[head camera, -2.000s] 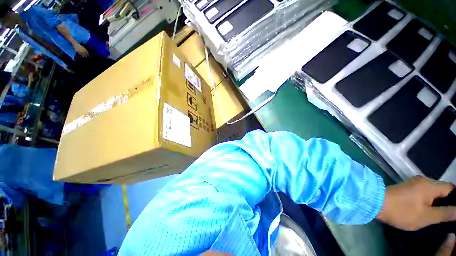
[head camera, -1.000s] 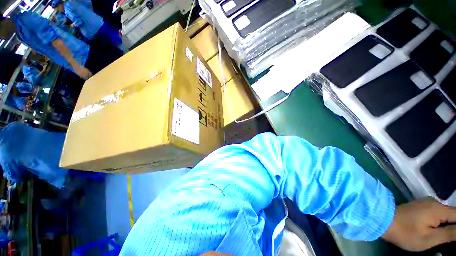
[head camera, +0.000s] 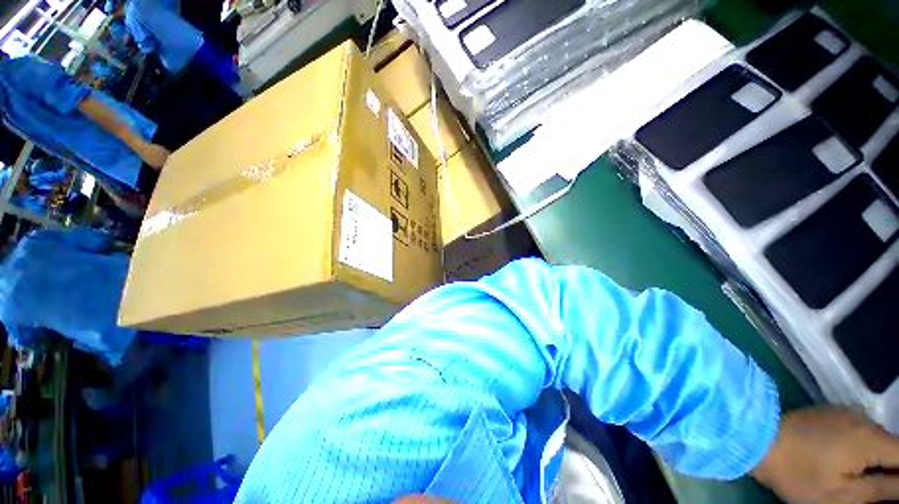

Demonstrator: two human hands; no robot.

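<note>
Black phone cases [head camera: 784, 170] with pale squarish camera openings lie in the pockets of a white tray [head camera: 702, 202] at the right. My left hand [head camera: 836, 455] is at the lower right, below the tray's near corner, at the end of a light blue sleeve. Its fingers are cut off by the right edge and dark, so whether it holds anything cannot be told. My right hand is not in view.
A big cardboard carton [head camera: 246, 212] stands left of the green bench [head camera: 603, 231], with another carton [head camera: 463, 167] behind it. White sheets [head camera: 591, 113] and stacked trays in clear plastic [head camera: 552, 74] lie at the top. People in blue smocks [head camera: 74, 113] are at the far left.
The view has shifted, so the carton and tray sit further right than at first. My left hand has moved slightly lower in the picture; fingertips at the lower right edge have left view.
</note>
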